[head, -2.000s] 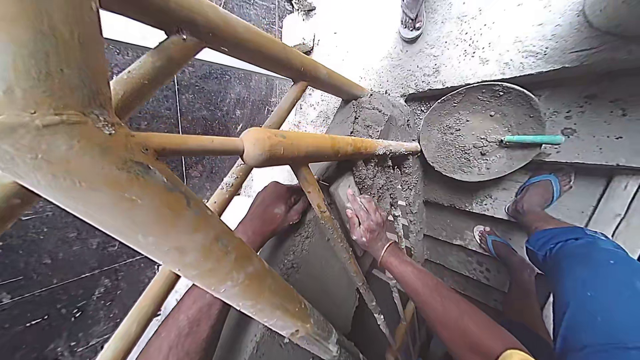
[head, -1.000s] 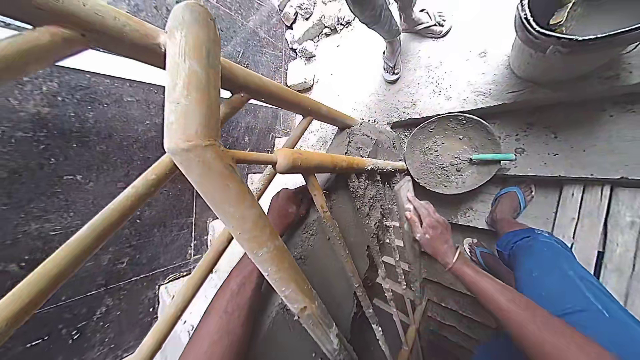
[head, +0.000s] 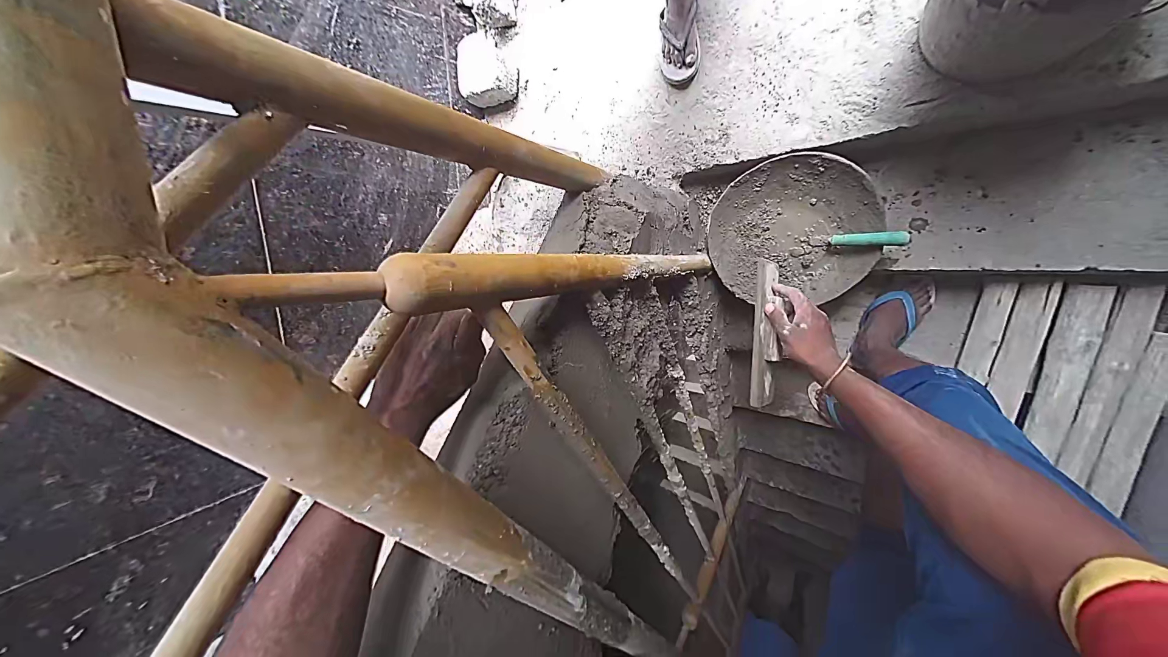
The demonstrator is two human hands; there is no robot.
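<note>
My right hand (head: 805,330) grips a wooden float (head: 765,338) upright beside the near left rim of a round mortar pan (head: 798,219). A trowel with a green handle (head: 870,239) rests in the pan, its blade among grey mortar. Past the yellow metal railing (head: 365,100), my left hand (head: 438,365) is at the far side of the stair's side wall (head: 547,456); the rails partly cover it, and whether it holds anything is hidden. Rough wet mortar (head: 625,338) lies along the wall's top around the thin balusters.
Concrete steps (head: 798,456) descend below the pan. Wooden planks (head: 1077,365) lie at the right. A bucket (head: 1013,36) stands at the upper right, and another person's sandalled foot (head: 680,46) is at the top. A broken block (head: 486,68) sits near dark tiles (head: 365,201).
My right hand has moved off the mortared wall top, out to the right by the pan, with the float in it. My left hand stays at the wall's far side.
</note>
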